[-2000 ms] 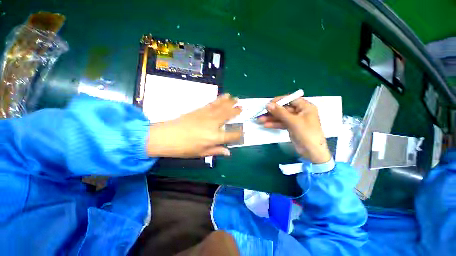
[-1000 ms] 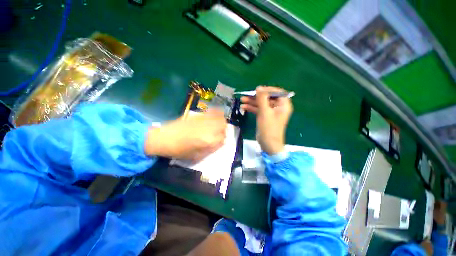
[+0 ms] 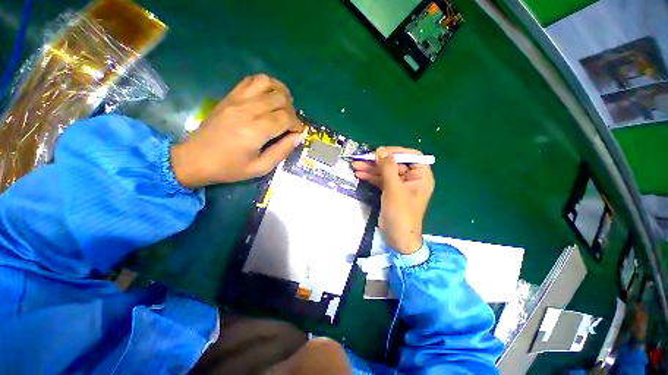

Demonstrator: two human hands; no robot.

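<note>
The tablet screen assembly [image 3: 311, 234] lies tilted in front of me, its white back up and its mainboard [image 3: 348, 165] at the far end. A grey pad [image 3: 324, 152] lies on the mainboard. My right hand [image 3: 401, 194] holds the white tweezers [image 3: 410, 158], their tip at the pad's right side. My left hand [image 3: 242, 132] is at the board's far left corner, thumb and fingertips close together; whether they pinch something small I cannot tell. The white release liner sheet [image 3: 476, 267] lies right of the tablet, partly under my right sleeve.
The Kapton sheet pack [image 3: 73, 80] in crinkled plastic lies at the left. Another tablet [image 3: 410, 36] lies at the far top, one more [image 3: 589, 212] at the right. Grey-white card sheets [image 3: 546, 311] and a crumpled clear bag [image 3: 516, 307] are at the lower right. A metal rail [image 3: 571, 110] edges the bench.
The grey pad went from the liner, through the air by the tweezers, onto the mainboard. My left hand moved from the tablet's white back to the board's left corner. The view has shifted.
</note>
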